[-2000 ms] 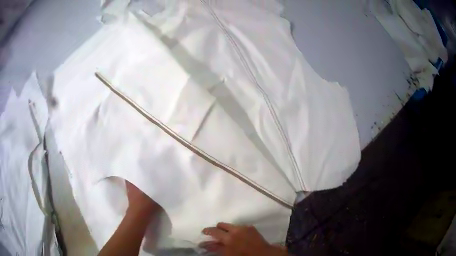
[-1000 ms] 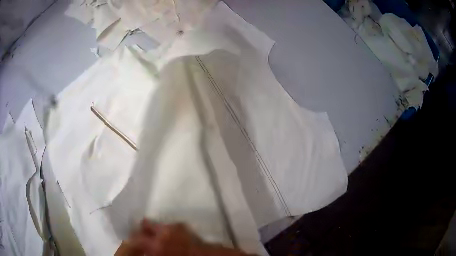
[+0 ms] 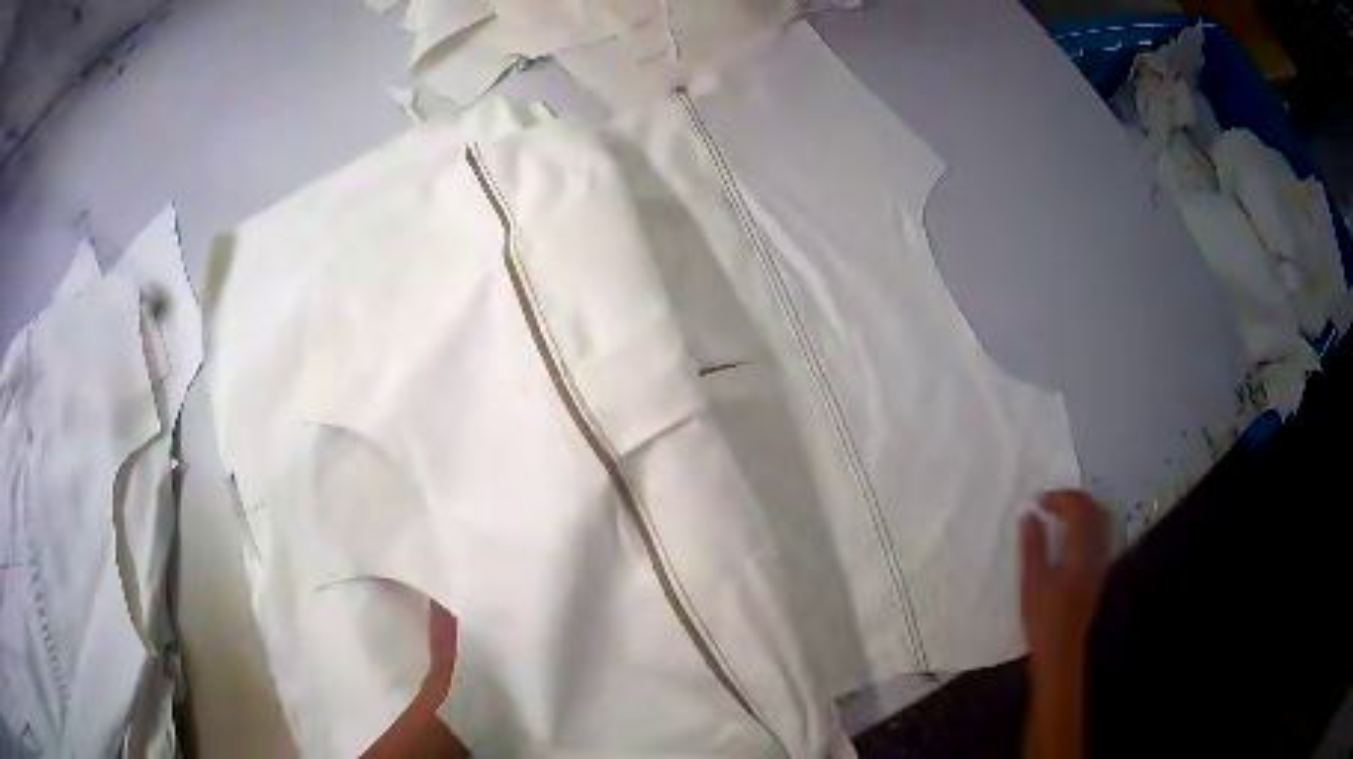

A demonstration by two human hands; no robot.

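Observation:
A cream-white garment panel (image 3: 445,326) lies over another white panel (image 3: 876,297) with a double seam line. The upper panel has a brown-edged seam running down its right part, with cloth rumpled beside it. My left hand is hidden under the upper panel; only the wrist and forearm (image 3: 433,690) show at its curved cut, bottom left. My right hand (image 3: 1064,556) is beside the lower panel's right edge, fingers apart and slightly bent, holding nothing. I cannot tell whether its fingertips touch the cloth.
White pieces (image 3: 74,445) lie folded at the left. Small ragged cream pieces (image 3: 482,37) are heaped at the far side. A blue basket (image 3: 1105,45) with white pieces stands by the table's right edge (image 3: 1150,512). The area at lower right is dark.
The upper panel, raised and blurred a second ago, now lies lower with its seam showing along more of its length. My right hand has moved from the bottom middle to the right edge.

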